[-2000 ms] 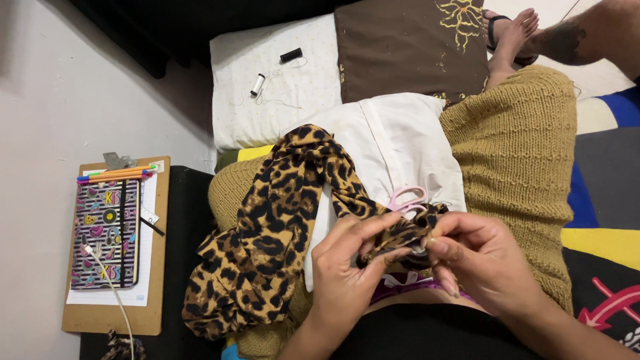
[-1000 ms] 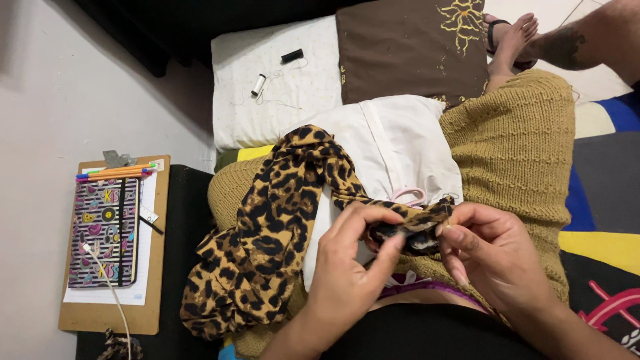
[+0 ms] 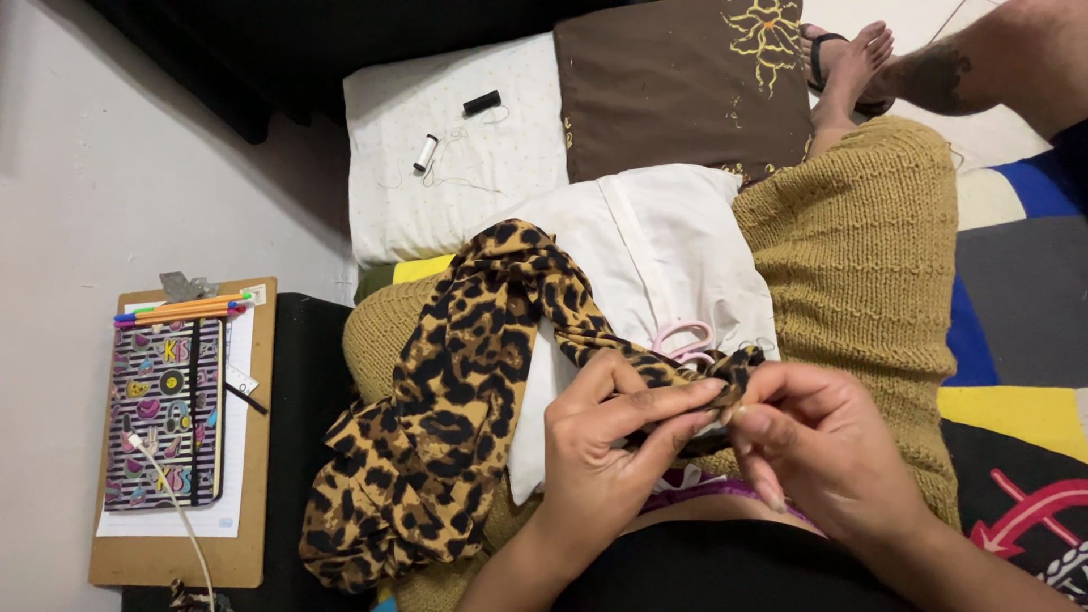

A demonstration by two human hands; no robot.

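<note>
A leopard-print cloth (image 3: 459, 365) lies bunched over my lap and a white pillow (image 3: 680, 221), one end running up to my hands. My left hand (image 3: 625, 433) pinches that end between thumb and fingers. Close against it, my right hand (image 3: 807, 442) has thumb and forefinger pinched together at the cloth's edge; whether they hold a needle or only fabric cannot be made out. Pink-handled scissors (image 3: 684, 340) rest on the pillow just behind the cloth, their blades hidden. A black thread spool (image 3: 482, 104) and a white thread spool (image 3: 426, 154) lie on a white dotted cushion (image 3: 374, 170) farther off.
At the left, a clipboard (image 3: 183, 565) carries paper, a patterned notebook (image 3: 161, 425), pens (image 3: 183, 310) and a white cable (image 3: 183, 518). A brown cushion (image 3: 671, 93) adjoins the dotted one. Another person's leg and foot (image 3: 850, 76) are at the upper right. A tan knitted cover (image 3: 850, 255) drapes my legs.
The fingers of my left hand have shifted on the cloth, and the gathered end has turned between my hands. Both hands stay close together. The spools have not moved.
</note>
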